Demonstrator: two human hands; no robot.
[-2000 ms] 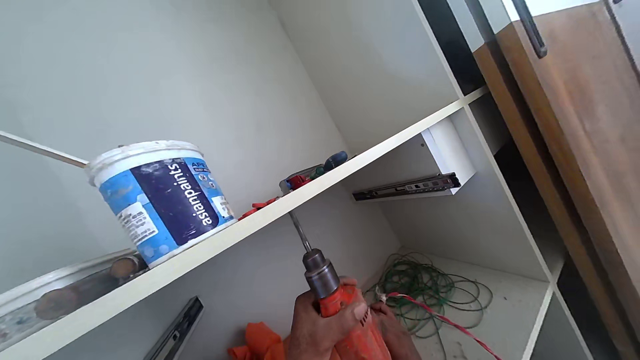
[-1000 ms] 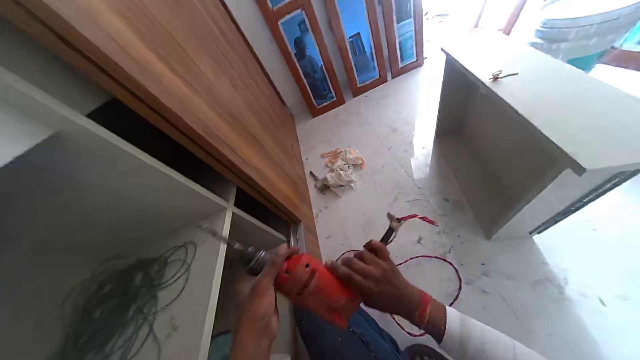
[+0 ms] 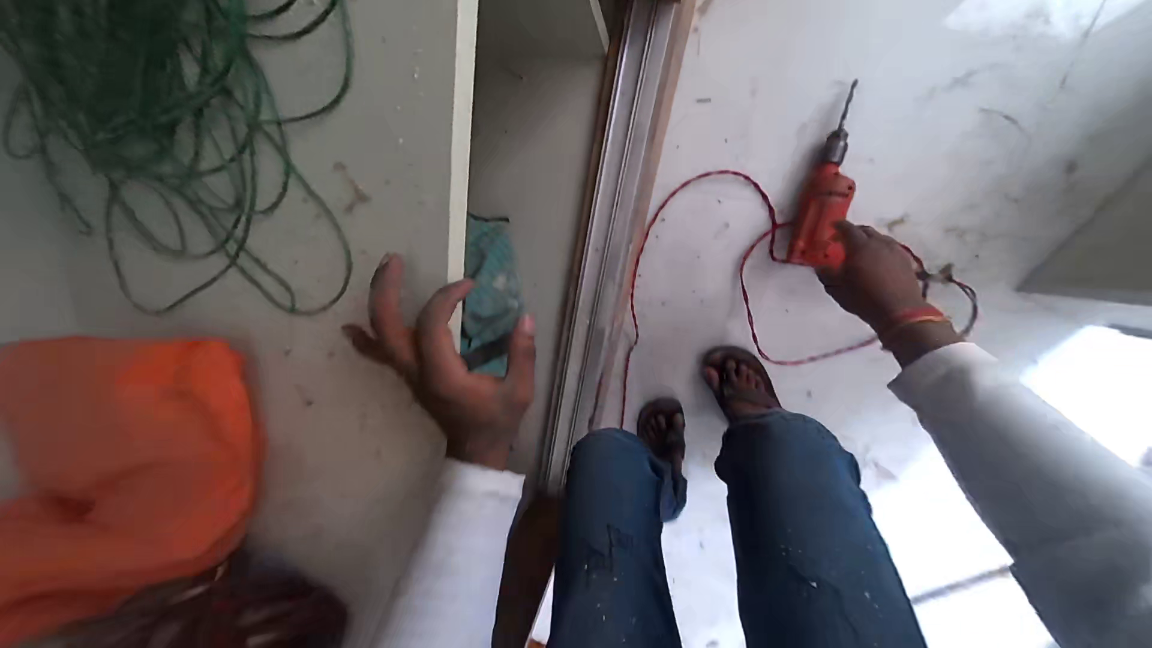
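An orange-red power drill [image 3: 821,214] with a long bit lies against the pale floor, its bit pointing away from me. My right hand [image 3: 877,274] is on its rear end, fingers around it. From the drill a twisted red cord [image 3: 641,261] loops over the floor. My left hand [image 3: 450,351] is over the front edge of the cabinet shelf [image 3: 396,180], fingers spread and holding nothing. Beyond that hand, a tangle of green cord [image 3: 207,171] lies on the shelf.
Orange cloth [image 3: 135,450] lies at the left on the shelf. A teal patterned item [image 3: 490,279] sits in the lower compartment. A metal sliding-door track [image 3: 603,243] runs between cabinet and floor. My sandalled feet [image 3: 742,382] stand near the cord. A grey panel [image 3: 1098,238] is at the right.
The drill was held in both hands by the shelf; now it is down at the floor with only my right hand on it. My left hand has let go. The view has swung down.
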